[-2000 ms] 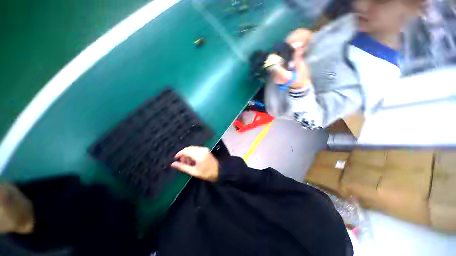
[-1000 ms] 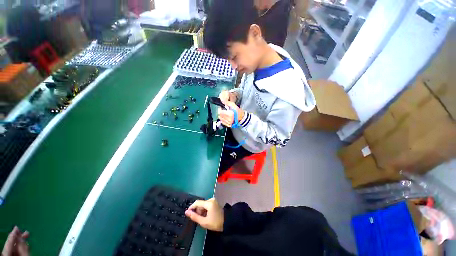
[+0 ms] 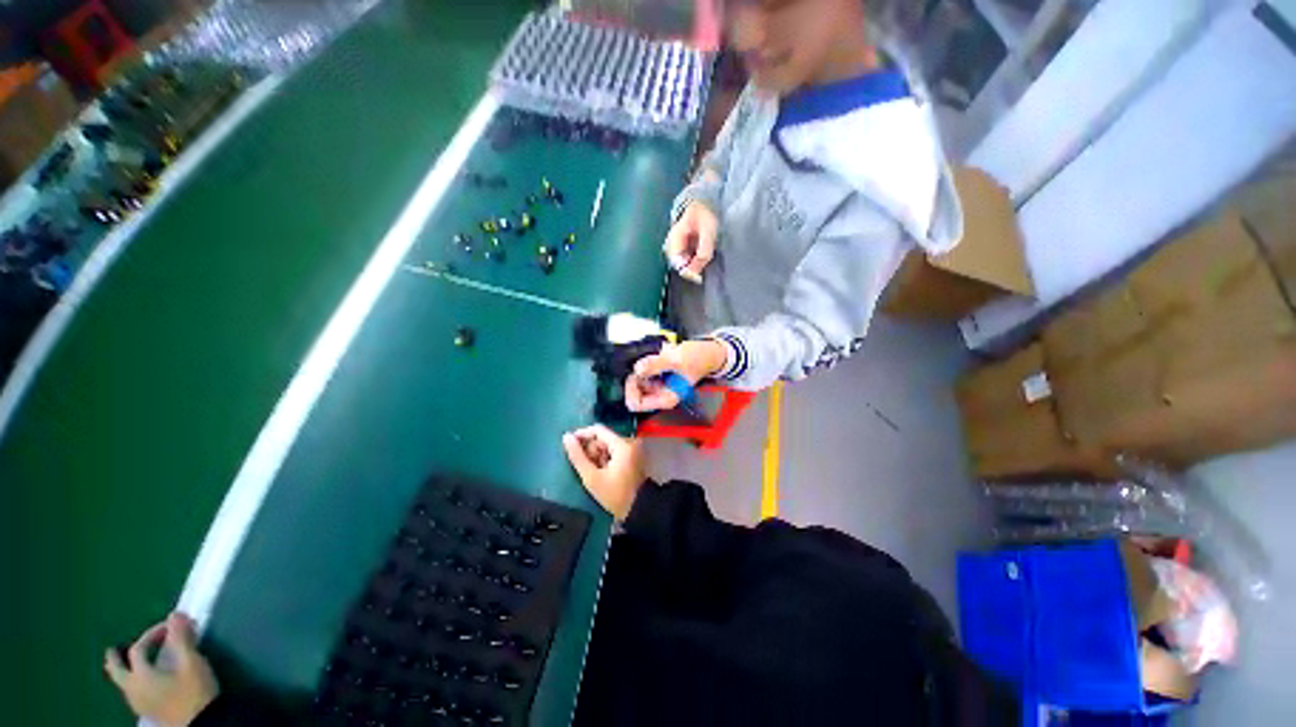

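Observation:
A black foam tray (image 3: pixel 452 602) lies on the green bench at the lower middle, with rows of small dark parts standing in it; its lower end is cut off by the picture's edge. My right hand (image 3: pixel 608 469) is just above the tray's upper right corner at the bench edge. Its fingers are curled, and I cannot tell whether anything is between them. My left hand (image 3: pixel 164 675) is at the lower left by the white rail (image 3: pixel 270 476), fingers apart, and nothing shows in it.
Loose parts with yellow ends (image 3: pixel 519 227) lie further up, with one part (image 3: pixel 463 337) nearer. A clear blister tray (image 3: pixel 604 71) is at the back. A co-worker (image 3: pixel 796 213) stands or sits at the right, one hand by a black and white object (image 3: pixel 621 341). Cartons (image 3: pixel 1137 341) are beyond.
The view has shifted. My left hand has come further into the picture at the rail. My right hand is off the tray's edge, further up. The co-worker's hands have separated and the dark slab is gone from between them.

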